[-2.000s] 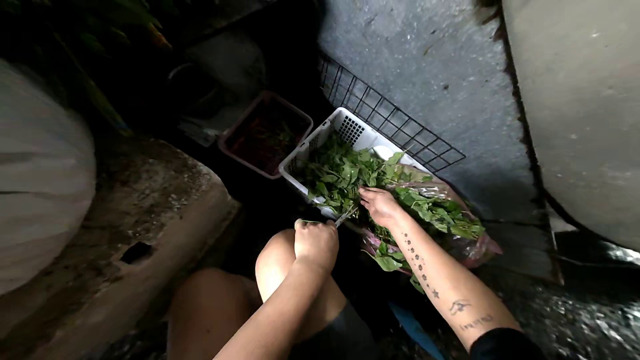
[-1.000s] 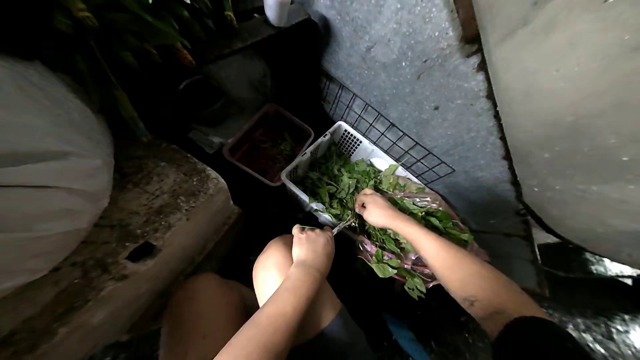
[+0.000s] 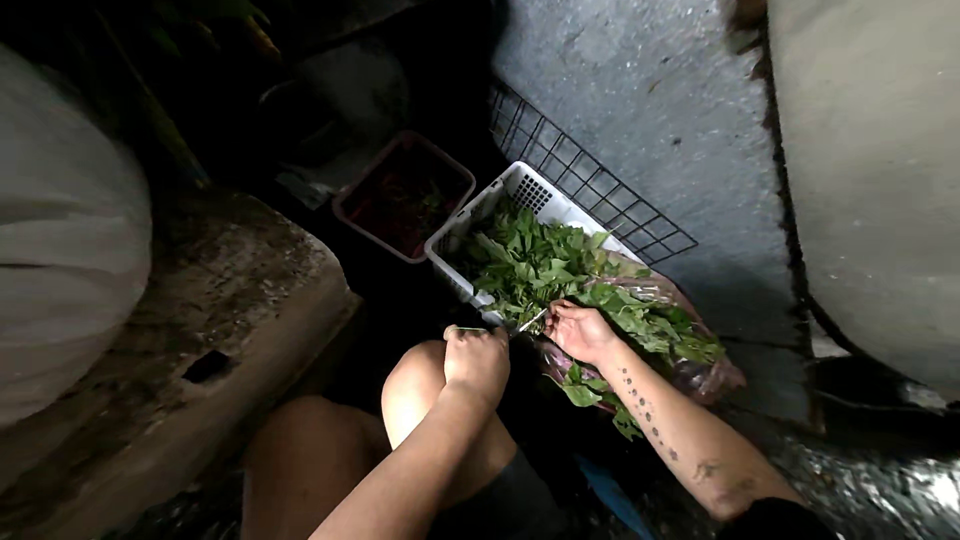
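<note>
My left hand [image 3: 477, 358] is closed near my knee, around what looks like the handle of a small knife [image 3: 531, 321]. The thin pale blade points up and right toward my right hand [image 3: 577, 330]. My right hand is turned partly palm up, its fingers curled at the blade's tip; whether a stem is between them cannot be told. Just beyond both hands, green leafy stems [image 3: 536, 259] fill a white plastic basket [image 3: 551, 202]. More leafy stems [image 3: 652, 326] lie on a clear plastic bag [image 3: 709, 379] at the basket's right end, behind my right forearm.
A pinkish plastic tub [image 3: 405, 142] with dark contents stands left of the basket. Behind the basket, a black wire grid [image 3: 600, 184] leans by a grey slab [image 3: 645, 112]. A rough concrete ledge [image 3: 277, 322] runs along the left, beside a large pale rounded object [image 3: 67, 240].
My right hand has turned from back up to partly palm up, and its fingers have shifted at the blade. My left hand has stayed near my knee.
</note>
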